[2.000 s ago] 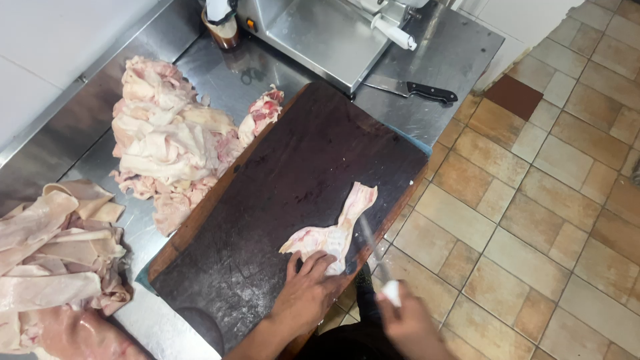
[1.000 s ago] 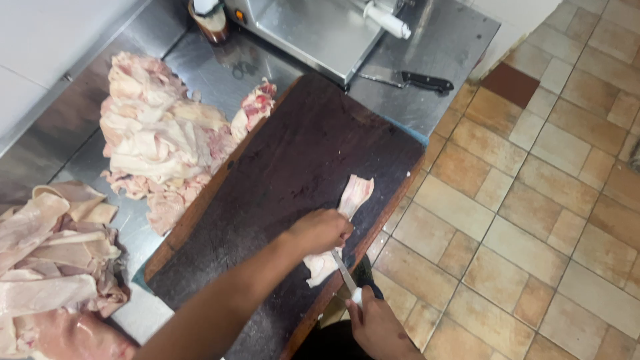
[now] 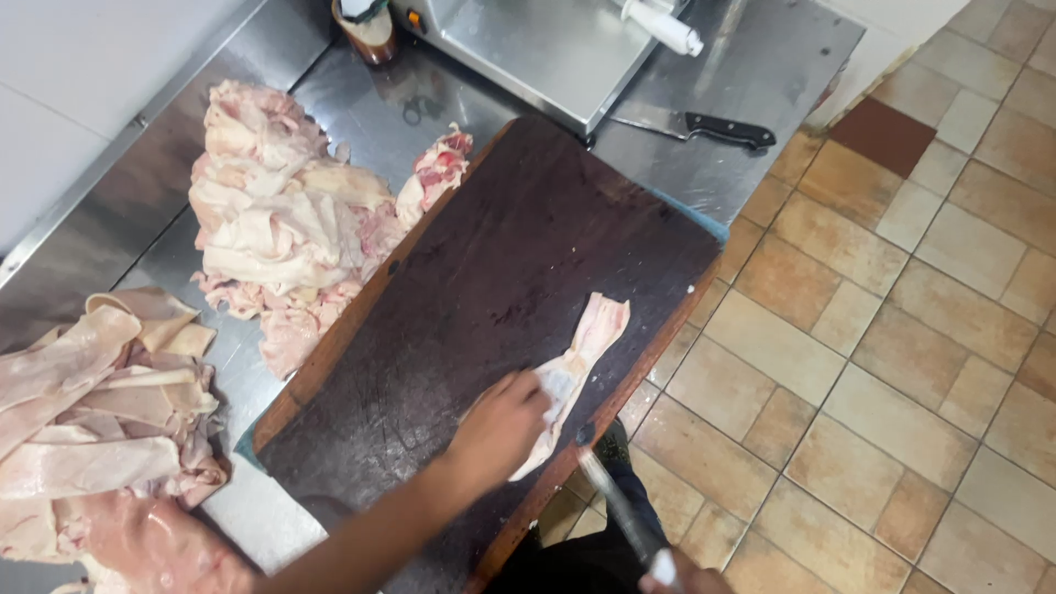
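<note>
A pale strip of raw meat or skin [image 3: 601, 323] lies along the right side of a dark wooden cutting board [image 3: 495, 272]. Over its middle is my left hand [image 3: 505, 422], its fingertips at the strip's left edge; blur hides whether they pinch it. My right hand [image 3: 689, 579], partly cut off by the bottom edge of the view, grips the white handle of a knife [image 3: 615, 495]. The blade points up and left, its tip near the board's right edge, apart from the strip.
Left of the board lie a heap of pale raw skin and fat [image 3: 280, 223] and a pile of skin strips [image 3: 91, 412]. A black-handled knife [image 3: 730, 130] rests on the steel counter [image 3: 792, 58] beside a metal machine [image 3: 536, 49]. A reddish scrap [image 3: 441, 169] touches the board's left edge.
My left hand has moved back to the left over the strip, uncovering more of it. The knife in my right hand was at the strip a second ago and is now off the board's right edge.
</note>
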